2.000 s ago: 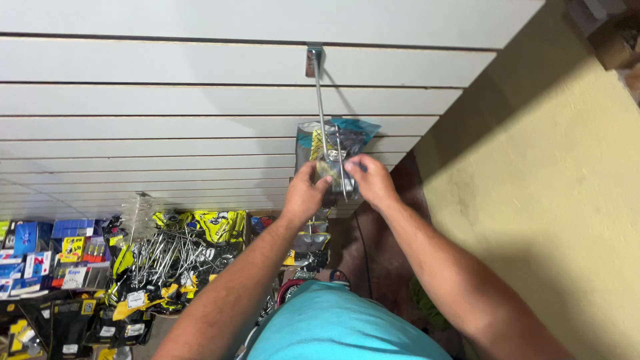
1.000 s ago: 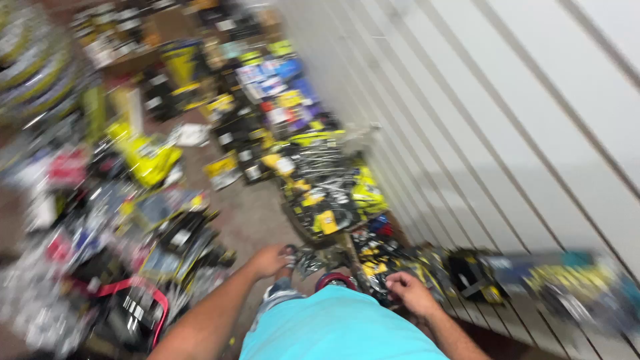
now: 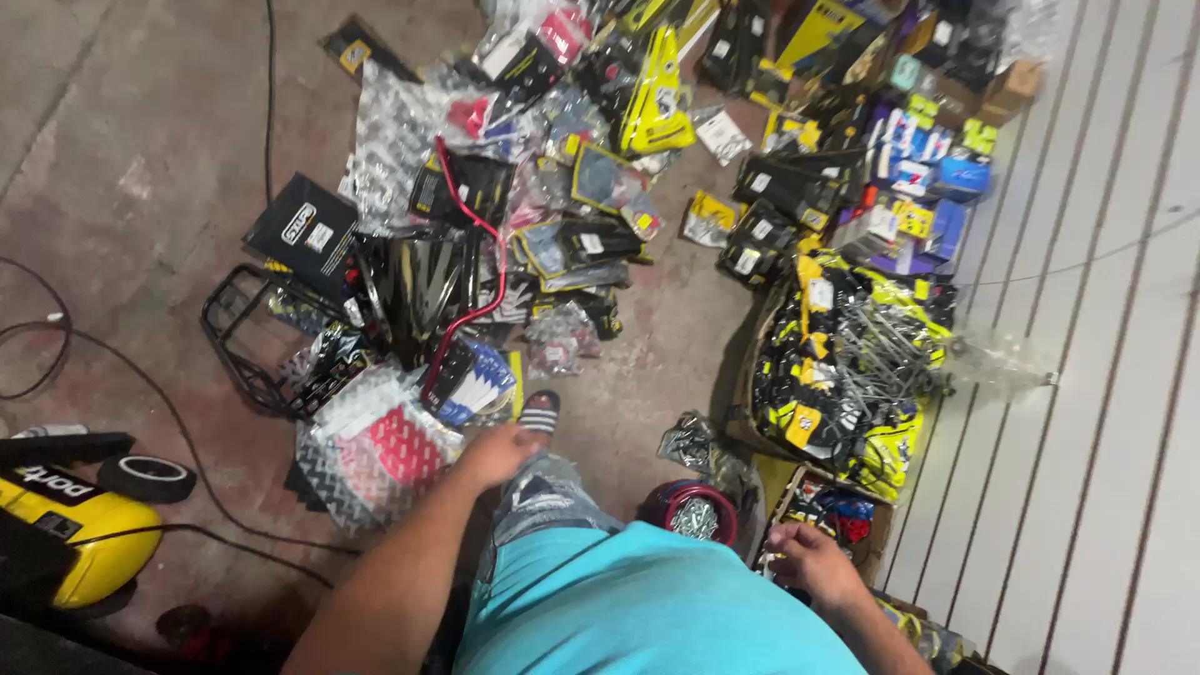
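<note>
My left hand (image 3: 500, 456) hangs above the denim shorts at my left leg, its fingers partly hidden; no held thing shows. My right hand (image 3: 808, 555) is over a cardboard box (image 3: 881, 539) of small packaged parts, fingers bent; whether it holds something small cannot be told. Between the hands, nearer the right one, a dark red bucket (image 3: 670, 506) holds metal hooks or bolts. Beside it lies a crumpled clear plastic bag (image 3: 689, 441). Beyond stands a large cardboard box (image 3: 753, 427) full of black and yellow packages and metal hooks.
Packaged parts, a red handlebar (image 3: 503, 262) and a black metal rack (image 3: 211, 314) lie across the floor. A yellow machine (image 3: 112, 534), probably an air compressor, stands at left with cables. A white slatwall panel (image 3: 1106, 422) runs along the right, with a hook (image 3: 1050, 379) holding clear packages.
The view has swung from the slatwall to the floor. Two seconds ago both hands were at a package on a wall hook; now they are apart, low at either side of my body.
</note>
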